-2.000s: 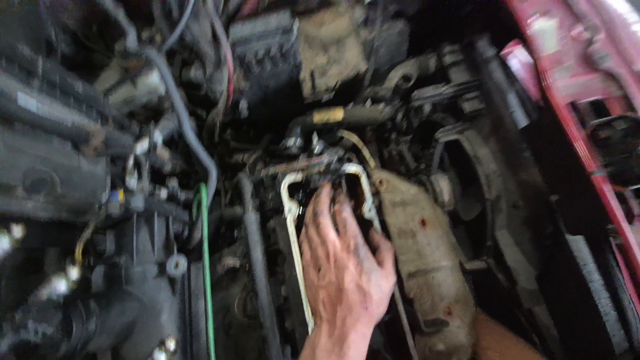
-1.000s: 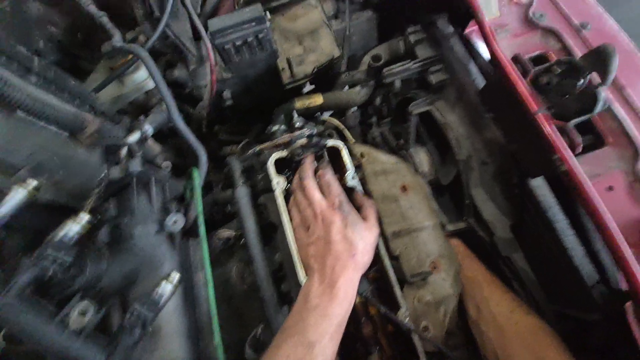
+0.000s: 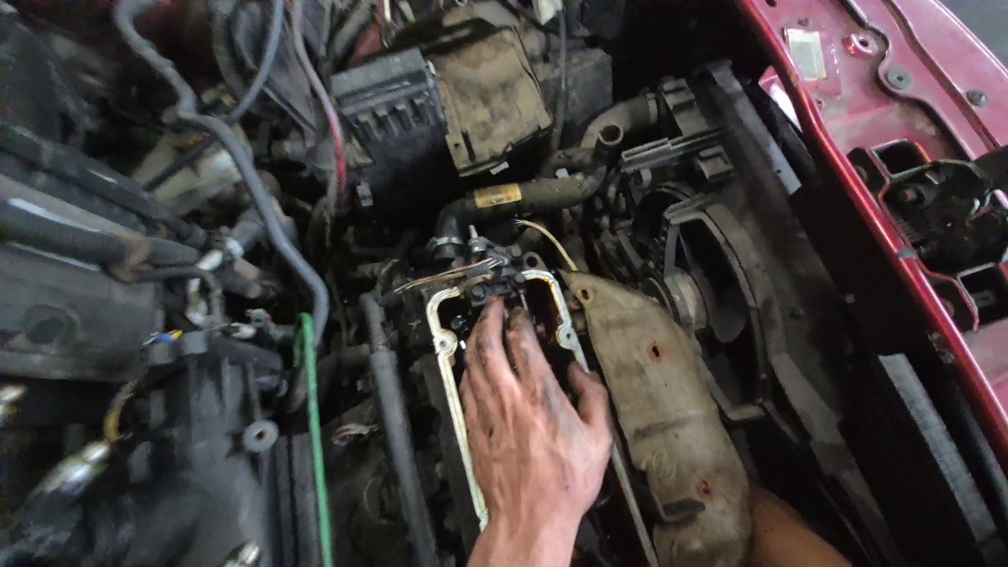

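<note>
My left hand (image 3: 537, 417) lies palm down over the uncovered cylinder head of a car engine, its fingers slightly spread and dirty. Its fingertips touch or nearly touch dark parts at the far end of the head; no held object shows, though its palm is hidden. Around it runs the pale rim (image 3: 453, 402) of the head. A rusty, dusty exhaust heat shield (image 3: 669, 409) stands to its right. My right forearm (image 3: 791, 531) goes down behind that shield, and my right hand is out of sight.
At the left are a grey hose (image 3: 268, 209), a green strip (image 3: 315, 441) and a black intake part (image 3: 197, 449). A coolant hose (image 3: 543, 193) crosses beyond the head. The radiator fan shroud (image 3: 776, 315) and red front body panel (image 3: 882, 209) bound the right side.
My right forearm has come further into view beside the heat shield since the earliest frame. My left hand stays over the head. The view has shifted somewhat.
</note>
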